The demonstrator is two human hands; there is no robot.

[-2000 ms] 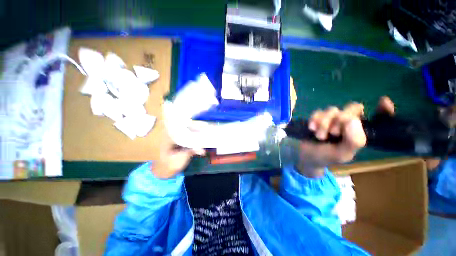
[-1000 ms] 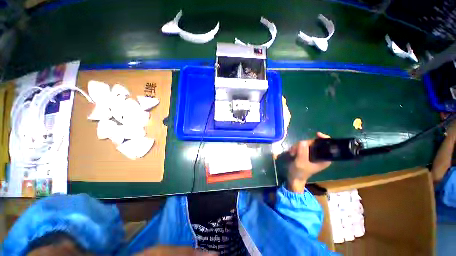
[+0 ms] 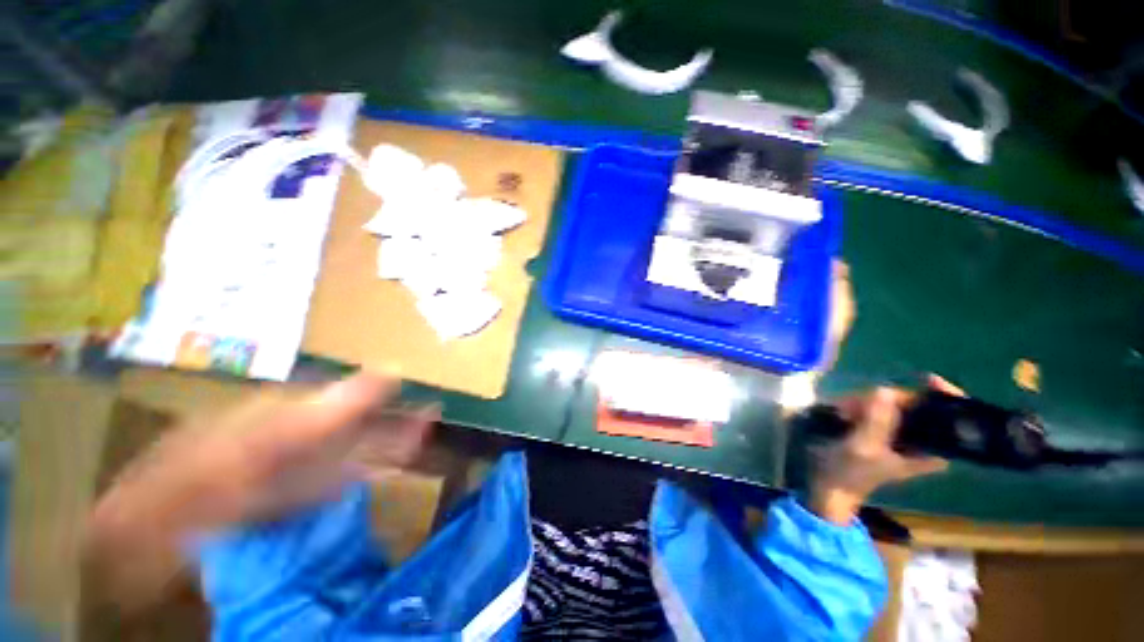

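My right hand (image 3: 866, 442) is closed around the black electric screwdriver (image 3: 966, 430), which lies sideways with its cord running off to the right. My left hand (image 3: 270, 452) is blurred, at the lower left in front of the bench edge, with its fingers pointing right; whether it holds anything cannot be told. The white fixture (image 3: 661, 386) on its reddish-orange base (image 3: 655, 426) sits at the bench edge between my hands. White plastic shells (image 3: 439, 238) are piled on the brown cardboard sheet (image 3: 345, 295).
The screw feeder (image 3: 740, 188) stands in a blue tray (image 3: 581, 245) behind the fixture. Curved white parts (image 3: 646, 75) lie on the far belt. White loops (image 3: 201, 176) lie on printed paper (image 3: 251, 263) at left, beside yellow-brown packets (image 3: 126, 226). A box with white parts (image 3: 938, 596) is below right.
The view has shifted, so the bench appears farther right and tilted. My left hand has come up from the bottom edge to the lower left. My right hand still holds the screwdriver.
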